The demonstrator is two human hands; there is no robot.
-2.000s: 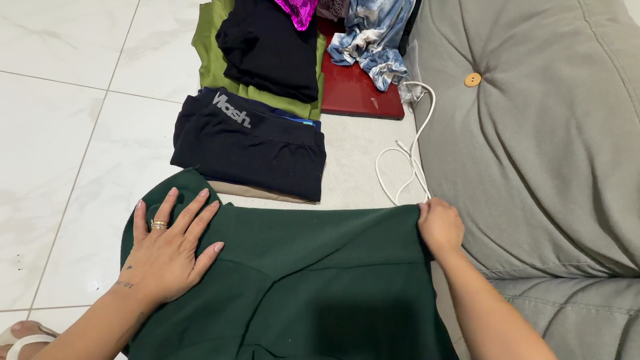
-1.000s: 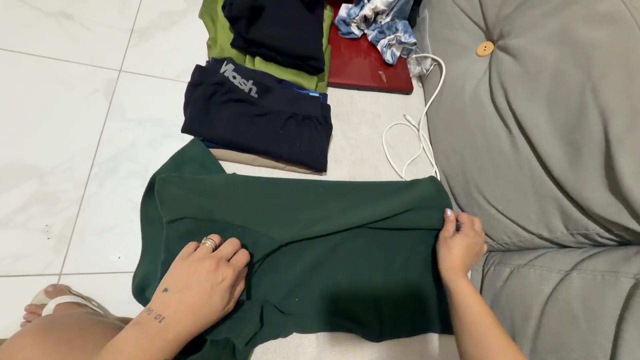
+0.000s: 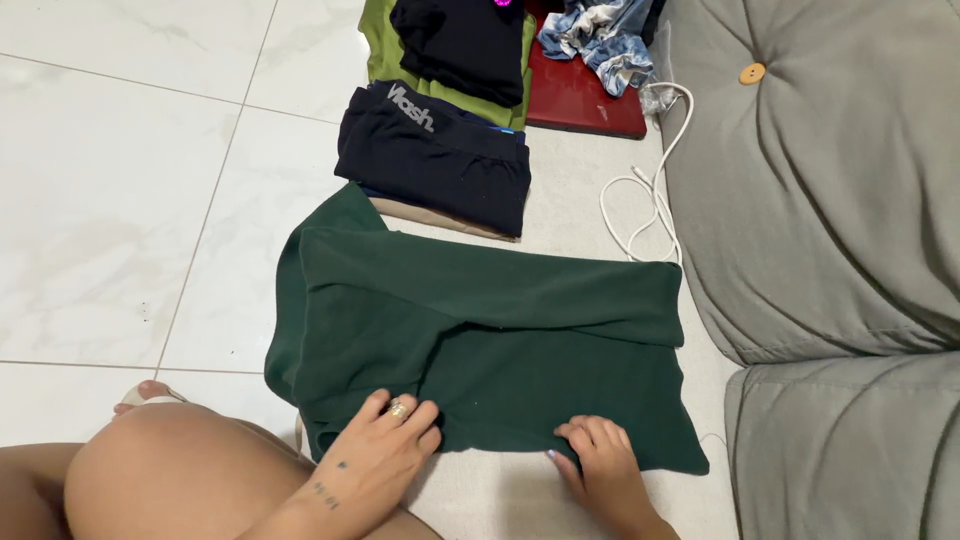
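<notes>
A dark green cloth garment point(image 3: 525, 300) lies partly folded on the light sofa seat, its upper edge turned over in a long flap. At its lower left edge my left hand point(image 3: 386, 442), with rings on a finger, has curled fingers gripping the fabric. My right hand point(image 3: 600, 465) is at the lower edge further right, fingertips bent on the cloth and thumb at the rim; whether it pinches the fabric is unclear. Just beyond the garment is a folded dark navy garment point(image 3: 442, 157) with grey lettering, on top of a beige folded cloth point(image 3: 442, 216).
Behind are a green cloth point(image 3: 379, 45), a folded black garment point(image 3: 465, 52), a dark red flat object point(image 3: 585, 97) and a blue-and-white crumpled cloth point(image 3: 607, 37). A white cable point(image 3: 660, 202) loops beside the grey cushion point(image 3: 840, 165). White floor tiles point(image 3: 112, 210) lie left.
My right hand has moved from the garment's right edge to its lower edge. My left hand, flat on the upper left part two seconds ago, is now at the lower left edge with fingers curled.
</notes>
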